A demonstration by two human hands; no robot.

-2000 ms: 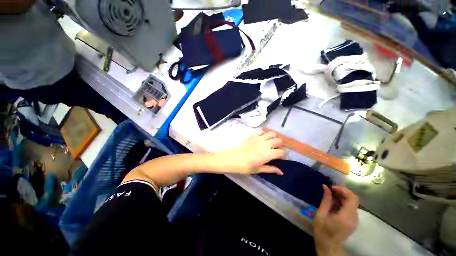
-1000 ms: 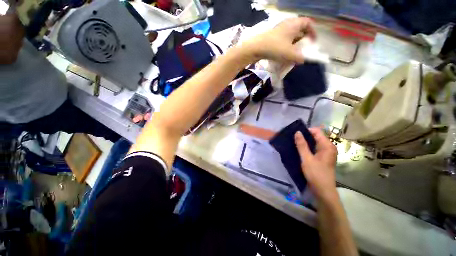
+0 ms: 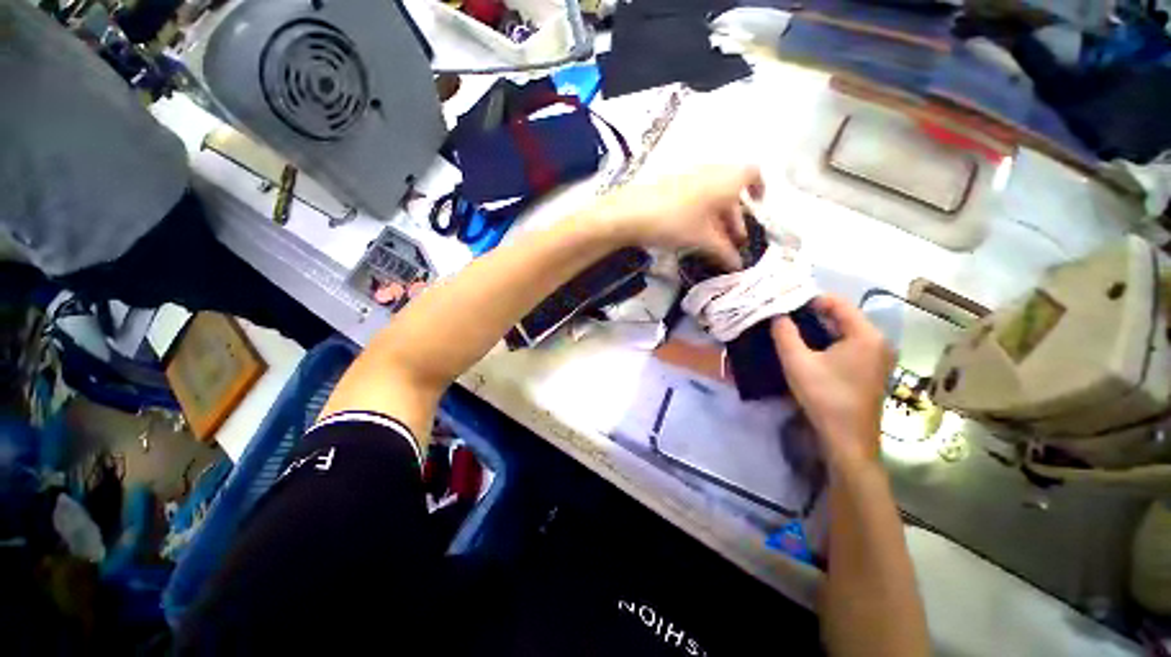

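A bundle of dark cut pieces wrapped with a white strip is held above the table in front of the sewing machine. My left hand grips its far end, fingers bent around the dark cloth. My right hand holds the near dark end, thumb on top. The orange-brown strip lies partly hidden under the bundle. White-edged dark pieces lie left of it, partly behind my left forearm. The machine's lamp lights the needle area to the right of my right hand.
A grey motor-like housing stands at the back left. A navy bundle with a dark red strip and blue-handled scissors lie beside it. A small tray sits near the edge. A blue crate stands below. A person is at the left.
The white-wrapped bundle, lying at the back right earlier, is now between both hands. My left hand has come back toward my right hand, and the dark piece is now against the bundle.
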